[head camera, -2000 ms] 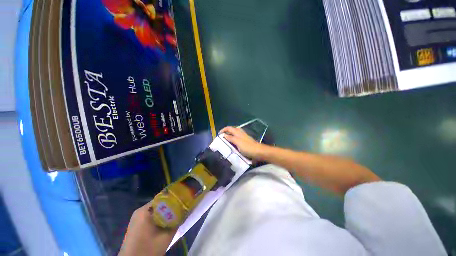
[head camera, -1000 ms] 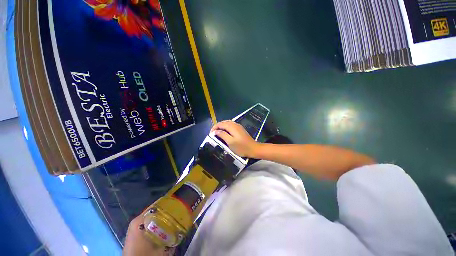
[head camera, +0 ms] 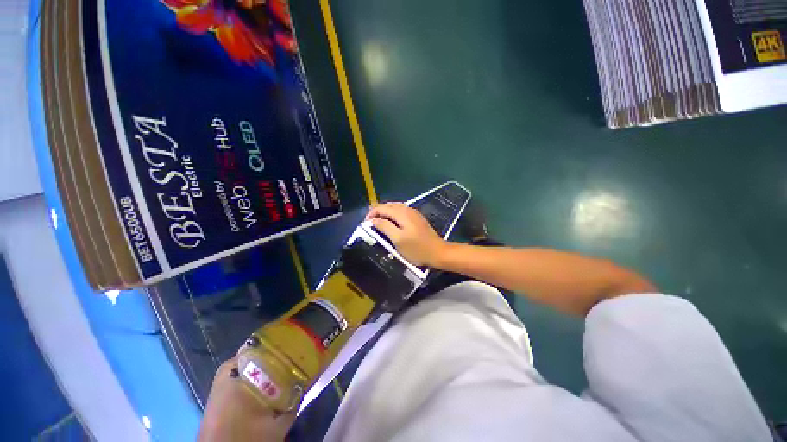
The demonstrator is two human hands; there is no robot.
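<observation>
A narrow TV carton (head camera: 447, 204) with a dark print and white edges is against the front of my body. My left hand (head camera: 237, 407), at the bottom left, is closed around the back of the yellow-gold pneumatic stapler (head camera: 298, 341). The stapler's black head lies over the carton's white end flaps, hiding most of them; whether it touches them cannot be told. My right hand (head camera: 407, 235) grips the carton end just beyond the head, its fingers over the white edge. The stapler's handle is mostly hidden.
Several BESTA cartons (head camera: 207, 121) with brown layered edges are at the left, beside the blue-covered bench (head camera: 129, 324). A thick stack of flat carton blanks (head camera: 660, 60) is at the upper right. A yellow line (head camera: 349, 108) runs along the green floor between them.
Since two seconds ago, the stapler has tilted, showing more of its side label and lying lower left in view. My right hand stays on the carton end. The view has shifted slightly.
</observation>
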